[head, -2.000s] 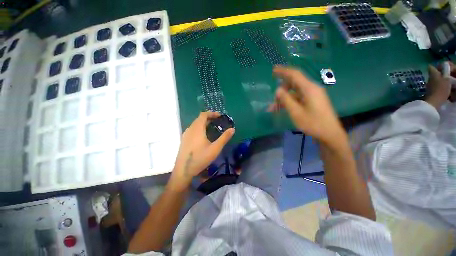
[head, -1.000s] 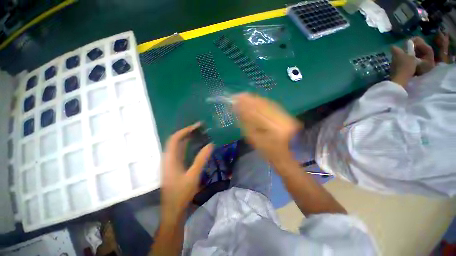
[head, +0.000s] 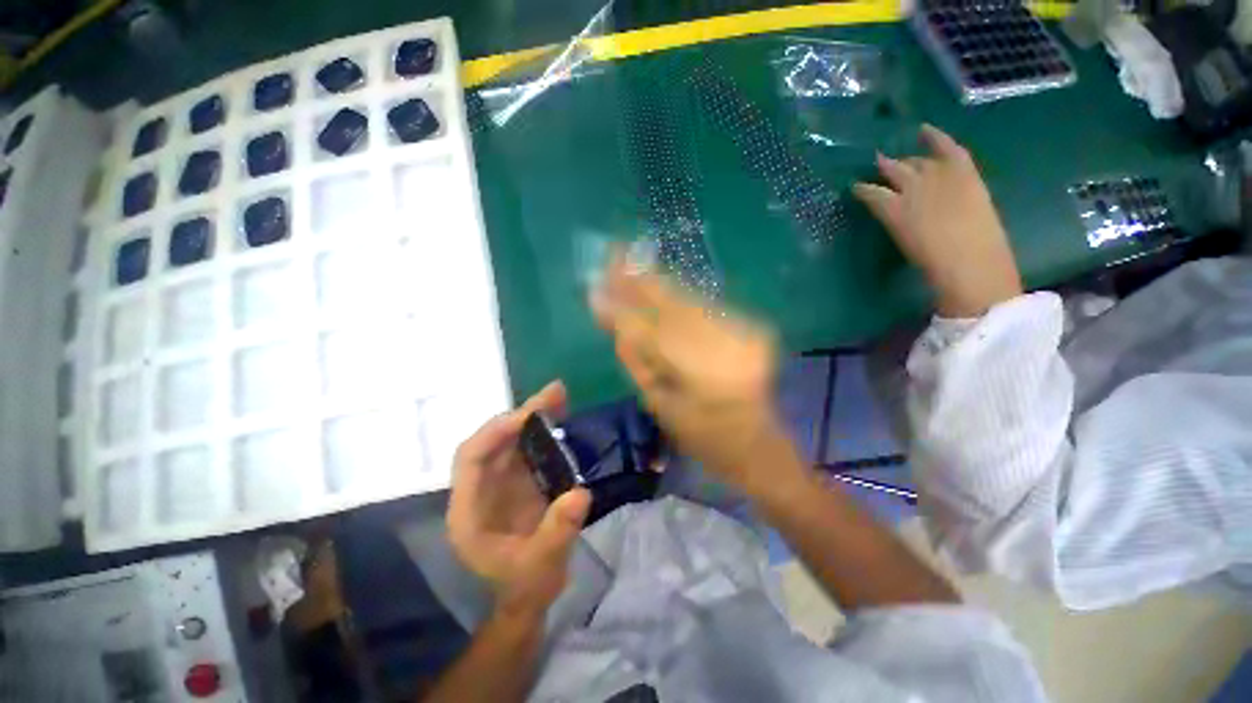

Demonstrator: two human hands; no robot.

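Note:
My left hand (head: 515, 515) holds a dark watch housing (head: 552, 456) on edge between thumb and fingers, over my lap at the mat's front edge. My right hand (head: 693, 357) is blurred, above the green mat to the right of the housing and apart from it. Something clear shows at its fingertips; whether it is held cannot be told. Dotted adhesive strips (head: 666, 179) lie beyond it on the mat, with another strip (head: 776, 151) to their right. A clear, shiny sheet (head: 549, 76) lies at the far left of the mat.
A white tray (head: 474, 289) at left holds several dark housings in its far pockets. Another person's hand (head: 947, 227) is over the mat at right. A clear bag (head: 831, 83), a small-parts tray (head: 991, 48) and a dotted sheet (head: 1123, 213) also lie there. A red button (head: 202, 678) shows lower left.
My left hand has turned the housing on edge and brought it lower. A coworker's hand has reached in where the light case part lay; that part no longer shows. The clear sheet has appeared far left.

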